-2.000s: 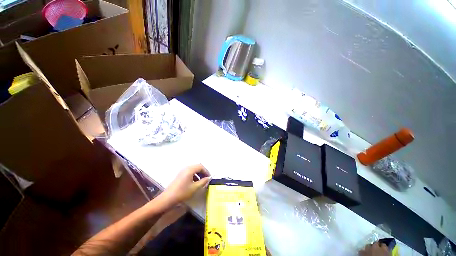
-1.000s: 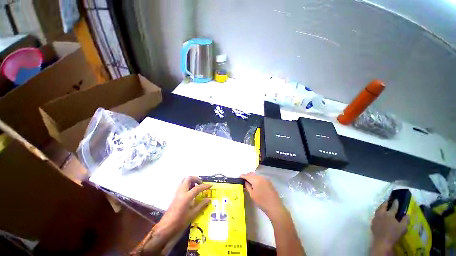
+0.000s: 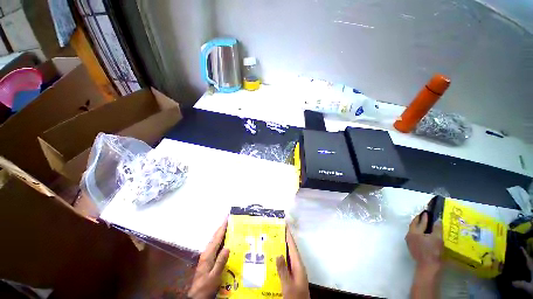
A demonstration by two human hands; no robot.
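A yellow retail box [image 3: 255, 251] with a black top and small black handle is at the bottom centre, earphone picture facing up. My left hand [image 3: 210, 267] holds its left side and my right hand [image 3: 293, 270] holds its right side. The box's lower end is cut off by the picture's edge. Two black inner boxes [image 3: 328, 159] [image 3: 376, 155] with pale lettering lie side by side beyond it, with a yellow strip at the left one's side. Crinkled clear film [image 3: 362, 205] lies in front of them.
Another person's hand [image 3: 425, 245] holds a yellow box [image 3: 472, 236] at the right. A clear bag of silvery contents [image 3: 153, 176] lies at the left table edge, beside cartons [image 3: 111, 125]. A kettle [image 3: 225, 65], small bottle [image 3: 251, 75] and orange flask [image 3: 422, 104] are by the wall.
My hands have moved from the box's black top down to its two sides. The other person's yellow box has turned and shows its printed face. The view has shifted right.
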